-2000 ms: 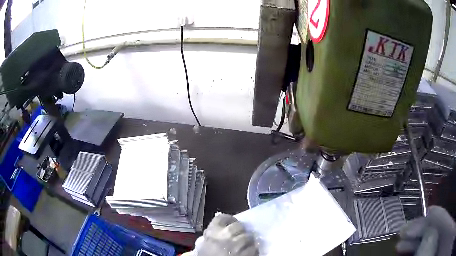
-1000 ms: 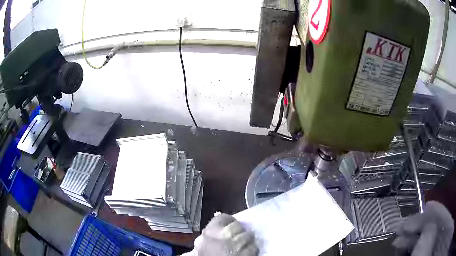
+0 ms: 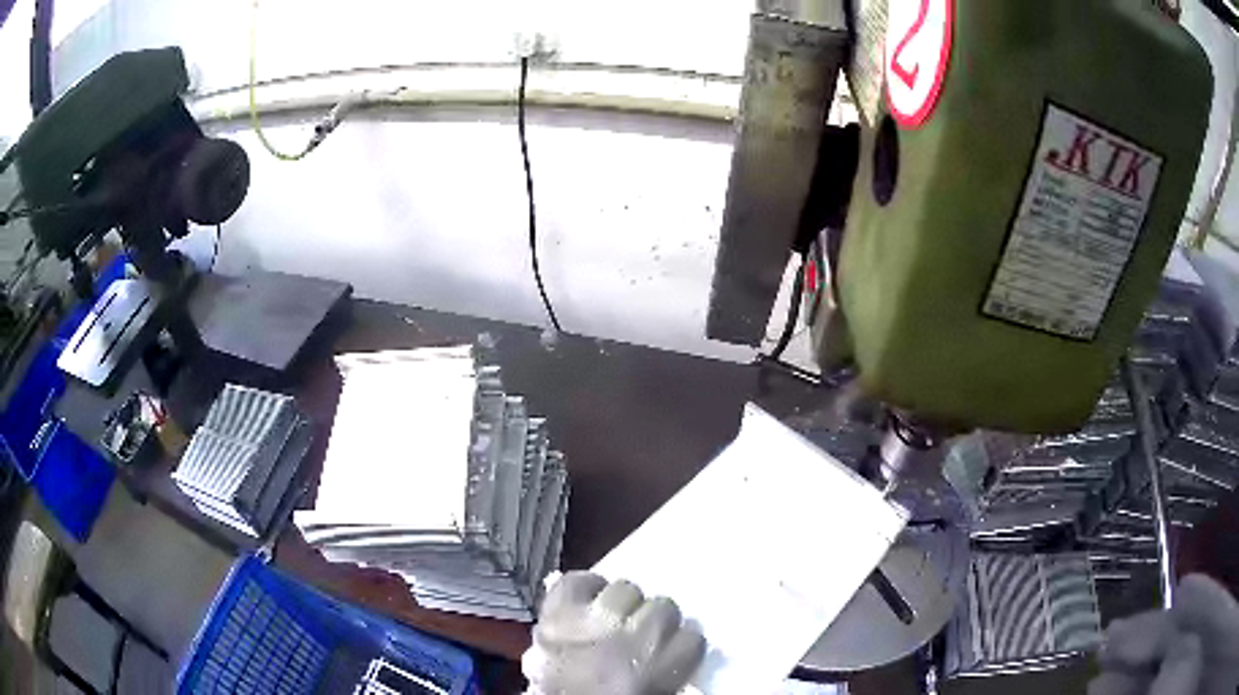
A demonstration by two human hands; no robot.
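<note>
A heat sink [image 3: 761,543] with a glaring white flat face lies tilted over the round grey drill table [image 3: 908,597], its right corner just under the chuck [image 3: 908,441]. My left hand [image 3: 612,635], in a whitish glove, grips its lower left edge. My right hand [image 3: 1166,652], gloved, is blurred and cut off at the lower right, at the lower end of the feed handle [image 3: 1158,502]; its fingers look curled around the handle's end, whose knob is hidden. The olive-green drill press head [image 3: 938,258] stands above the heat sink.
Stacked heat sinks [image 3: 408,441] stand left of the drill table, with a shorter pile [image 3: 242,455] beyond. More stacks [image 3: 1073,475] stand at right, behind the feed handle. A blue basket [image 3: 306,638] is at lower left. A second drill press [image 3: 122,149] stands far left.
The heat sink has shifted left and turned under the chuck, uncovering the drill table's right part. My left hand still holds it. The camera view has shifted slightly.
</note>
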